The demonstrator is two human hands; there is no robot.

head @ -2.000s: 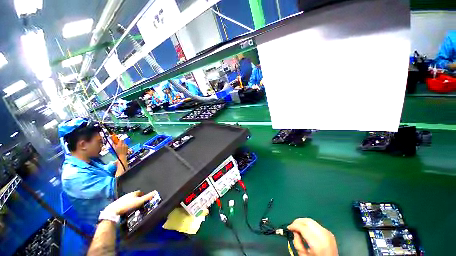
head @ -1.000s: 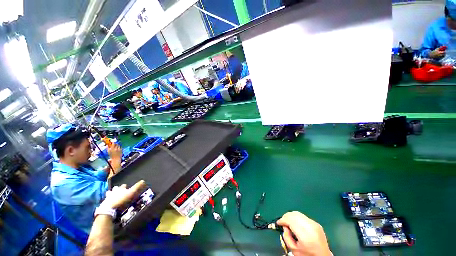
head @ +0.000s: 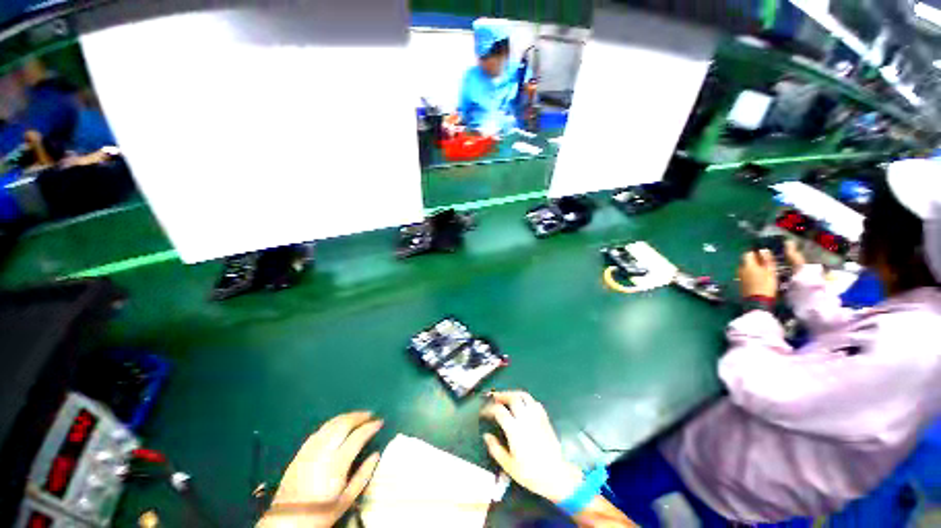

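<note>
Two blue-white circuit boards in black half-shells (head: pixel 457 357) lie side by side on the green mat, in front of my hands. A plain pale sheet (head: pixel 428 487) lies at the bottom centre, between my hands. My left hand (head: pixel 328 464) is at its left edge, palm down, fingers apart, with nothing seen in it. My right hand (head: pixel 528 446), with a blue wristband, is at its right, fingers bent and apart near the boards, with nothing seen in it. A dark thing (head: pixel 524 509) below my right hand is cut off by the frame edge.
Power supplies with red digits (head: pixel 68 454), a red clip lead (head: pixel 151 455), a blue bin (head: pixel 147 390) and a dark tray (head: pixel 46 335) are at left. Open black housings (head: pixel 435 233) stand along the rear. A tape roll (head: pixel 622 279) lies right. A person in pink (head: pixel 800 413) works at right.
The view has swung right. My left hand has left the tilted tray and is now beside the pale sheet. My right hand no longer holds the cable and is near the boards.
</note>
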